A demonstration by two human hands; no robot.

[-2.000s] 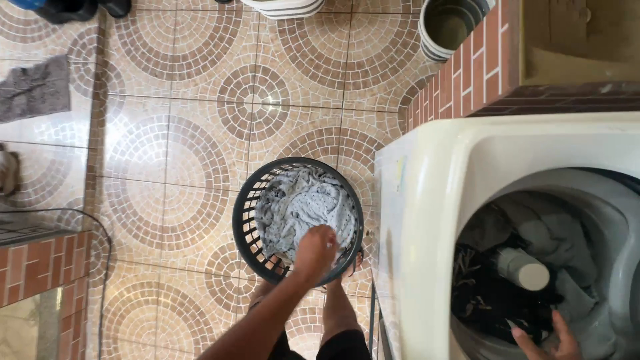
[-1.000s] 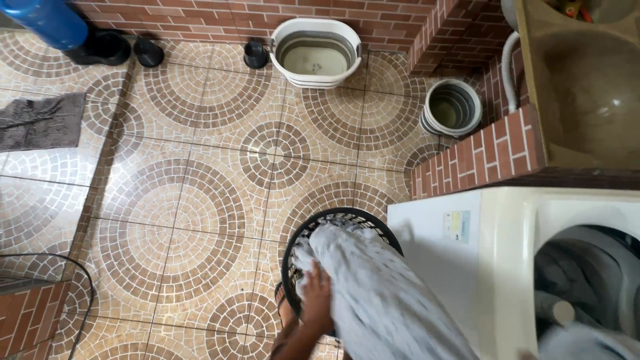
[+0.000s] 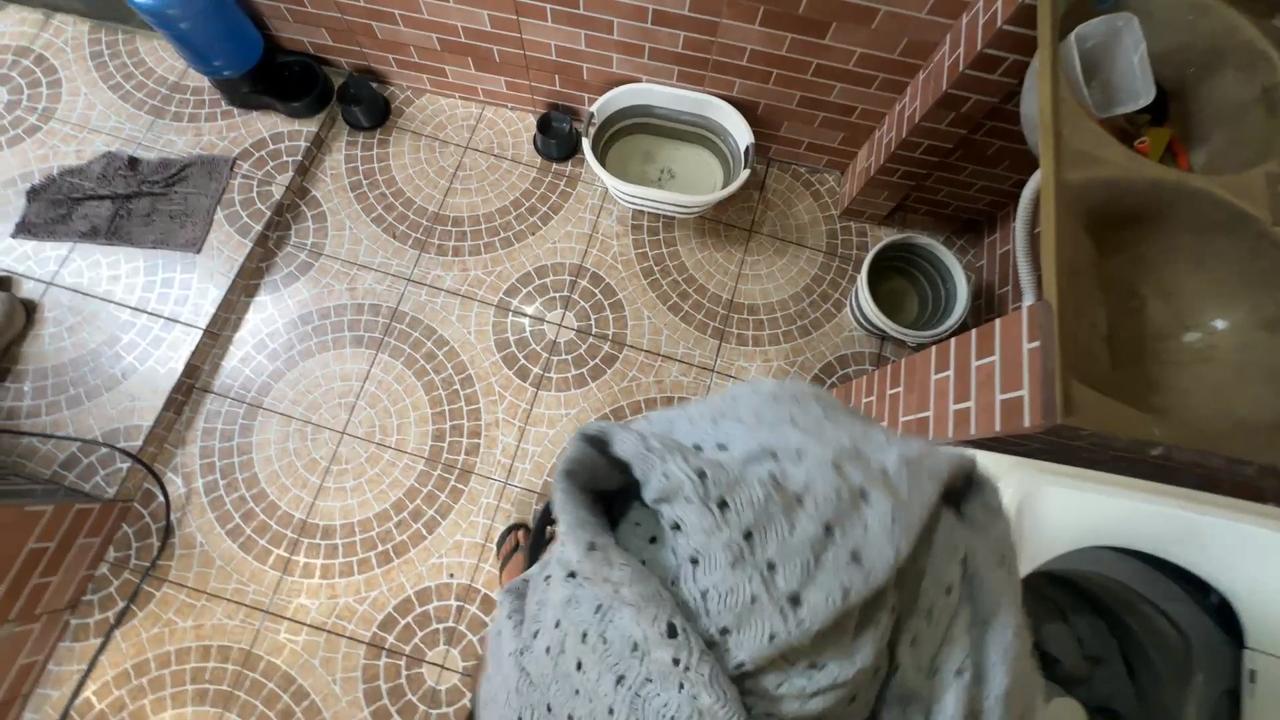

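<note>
A large light grey knitted cloth with small holes point(image 3: 780, 540) is lifted close to the camera, bunched and folded over itself. It hides both my hands, so their grip does not show. Its right side hangs beside the open tub of a top-loading washing machine point(image 3: 1040, 490), where dark and grey laundry point(image 3: 1075, 630) lies around the pale agitator. The laundry basket is out of sight, behind or below the cloth. A sandalled foot point(image 3: 514, 552) shows at the cloth's left edge.
An oval collapsible tub point(image 3: 665, 195) and a round collapsible bucket point(image 3: 910, 290) stand by the brick-pattern wall. At upper right is a stone sink point(image 3: 1160, 300) holding a plastic container point(image 3: 1110, 65). A grey mat point(image 3: 125, 200) and a black cable point(image 3: 165, 500) lie at left.
The grey cloth, bunched in the basket two seconds ago, has come up out of it and now fills the lower middle. My hand, seen on the cloth earlier, is now hidden.
</note>
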